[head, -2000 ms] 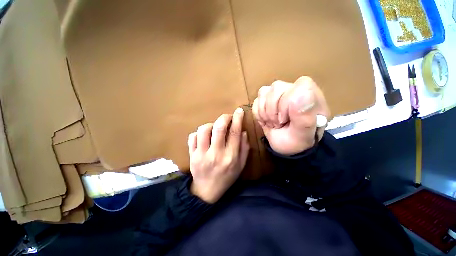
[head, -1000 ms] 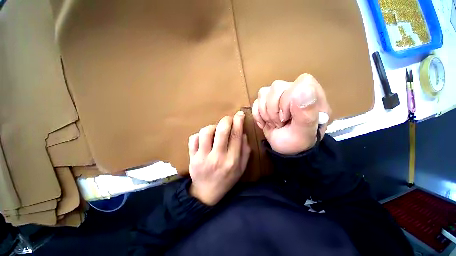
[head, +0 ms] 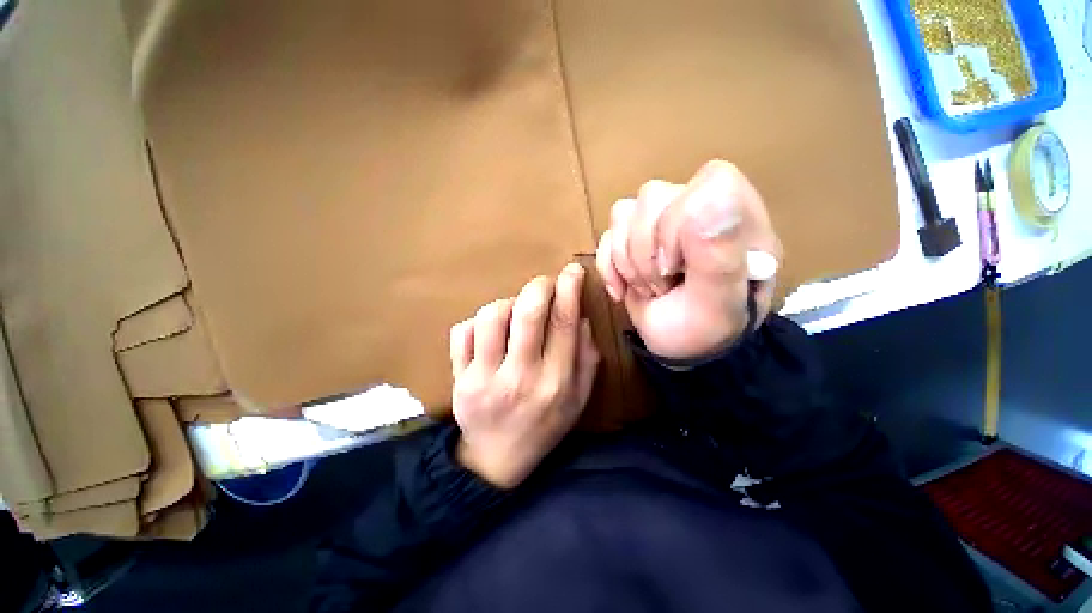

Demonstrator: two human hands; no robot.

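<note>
The tan-brown leather panel lies before me with a stitched seam down its middle. My left hand rests on the panel left of the seam, fingers together, index fingertip at a small dark line beside the seam. It may press something there; I cannot tell. My right hand is a fist just right of the seam, closed around a white-handled tool. Only the tool's rounded white end and a black cord show; its tip is hidden by the fingers.
Stacked panels lie at left. At right are a blue-rimmed tray of gold pieces, a black hammer, pink-handled snips and a tape roll. The white board shows at the near edge.
My right fist has moved slightly up and left with the tool in it. My left hand has stayed in nearly the same place on the panel.
</note>
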